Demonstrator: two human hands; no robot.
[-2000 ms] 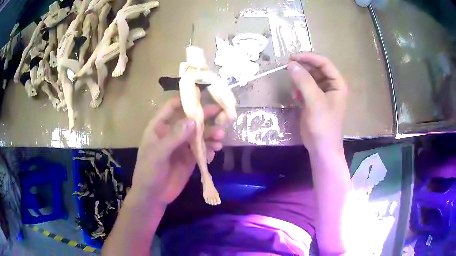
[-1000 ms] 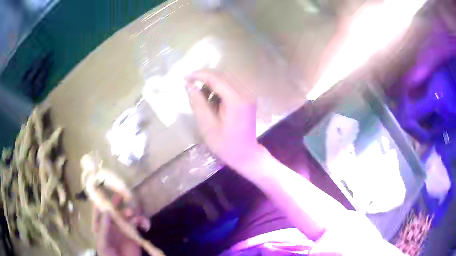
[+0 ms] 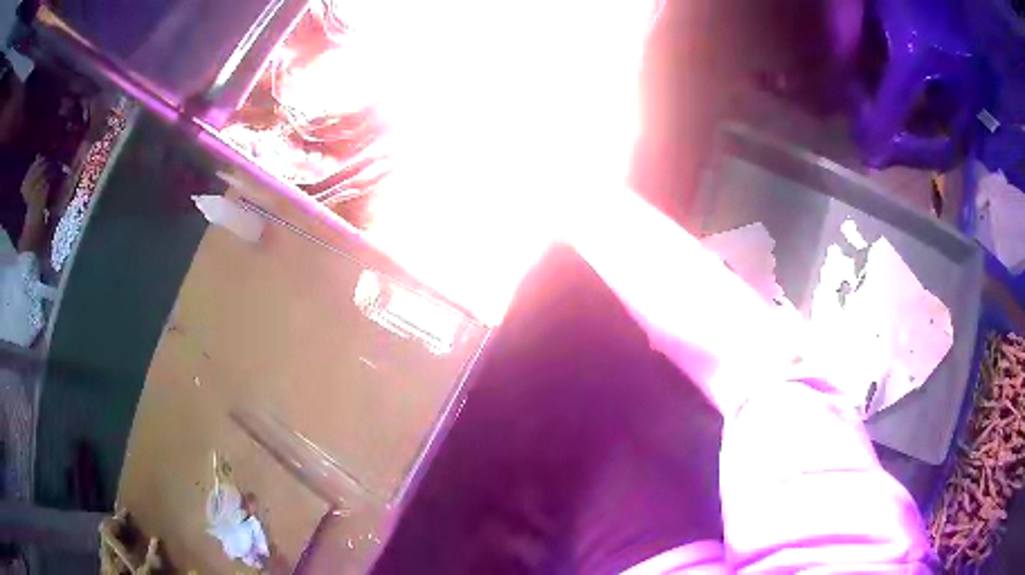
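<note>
The heating box (image 3: pixel 348 242) glows blinding white-pink at the top centre, with dark, shiny shapes at its left side. My right forearm (image 3: pixel 697 303) reaches up from the lower right into the glare. My right hand is lost in the white light, so its fingers and anything it holds cannot be seen. My left hand is out of the picture. A crumpled white wipe (image 3: pixel 236 526) lies on the brown table (image 3: pixel 259 326) at the lower left. A few cream leg pieces (image 3: pixel 126 553) show at the bottom-left edge.
A grey-green tote (image 3: pixel 916 432) with white crumpled liner (image 3: pixel 888 326) stands at the right. A crate of orange-pink pieces (image 3: pixel 989 461) is at the far right, a blue plastic stool (image 3: pixel 916 84) above. Another person's hand (image 3: pixel 36 185) shows at the upper left.
The view has swung right to the glowing box. My right arm has moved from the table into the glare. My left hand and the leg assembly it held have left the picture.
</note>
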